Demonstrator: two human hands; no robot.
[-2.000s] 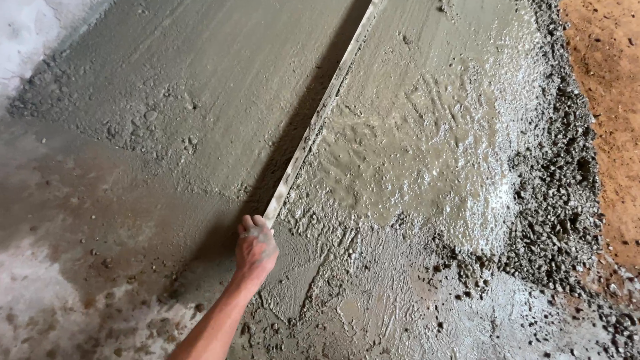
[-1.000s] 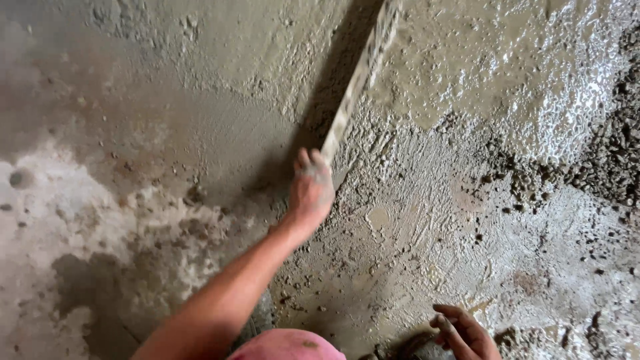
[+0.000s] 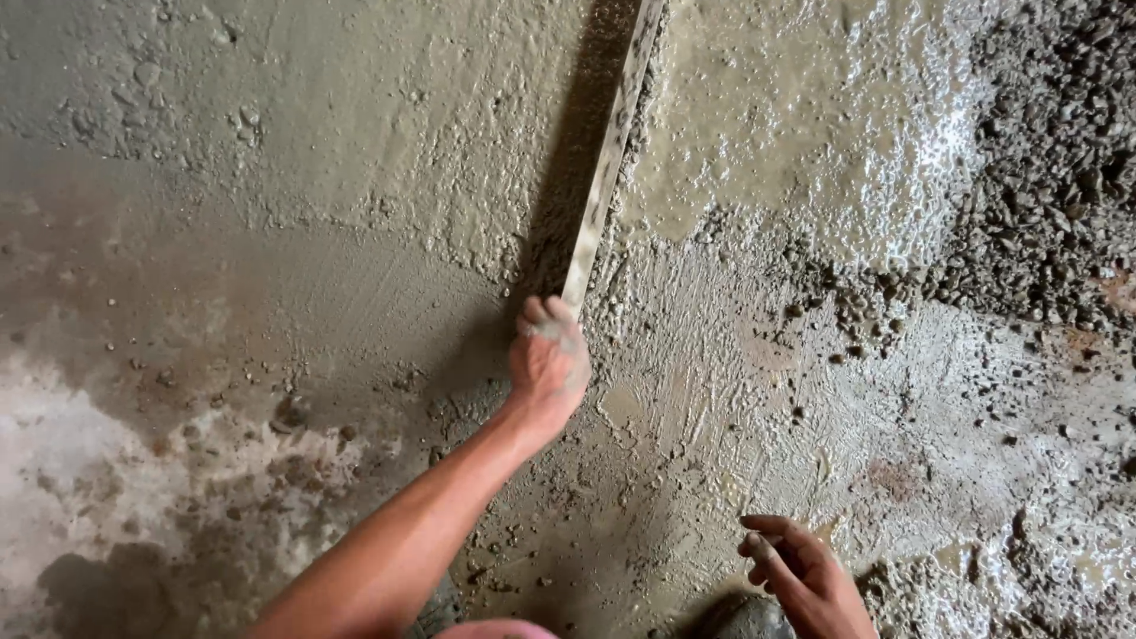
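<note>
My left hand (image 3: 548, 359), smeared with wet cement, grips the near end of a long straight screed board (image 3: 612, 160). The board runs up and slightly right, out past the top edge, and rests on the wet concrete. To its left the concrete (image 3: 355, 133) is fairly even; to its right lies a wetter, shiny patch of concrete (image 3: 754, 115). Low in the view, right of centre, my right hand (image 3: 803, 568) holds nothing, its fingers loosely bent and apart above the floor.
Coarse, gravelly concrete (image 3: 1047, 169) is heaped at the upper right. Cement-smeared floor (image 3: 674, 426) with scattered lumps lies nearer me. At the lower left the floor (image 3: 53, 461) is pale and blotched. A dark shoe (image 3: 745, 617) shows at the bottom edge.
The view has moved nearer to my body since two seconds ago. My right hand, unseen in the oldest frame, is now in view. My left hand has kept its grip on the board.
</note>
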